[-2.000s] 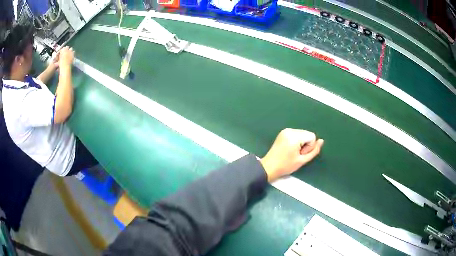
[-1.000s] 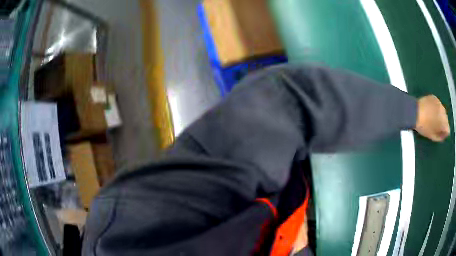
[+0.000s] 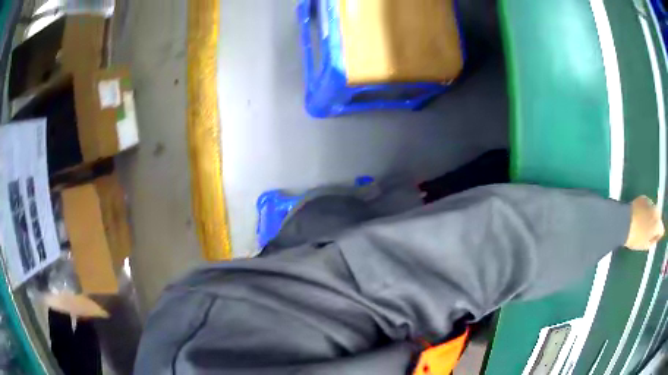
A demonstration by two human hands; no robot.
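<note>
My left hand is small at the right edge of the view, with its fingers curled in and nothing seen in it. It rests on the green bench, beside a white guide strip, at the end of my dark grey sleeve. My right hand is not in view. A silver-grey fixture plate lies on a white sheet at the lower right, cut off by the bottom edge. A blue stool with a tan cardboard top stands on the floor at the top centre.
Another blue plastic piece shows beside my jacket. Cardboard boxes and a printed white sheet are at the left. A yellow line runs along the grey floor. A dark shape lies by the bench edge.
The view has swung from the bench and coworker down to the floor. The stool shows more fully, and the fixture plate sits lower. My left hand remains curled on the bench.
</note>
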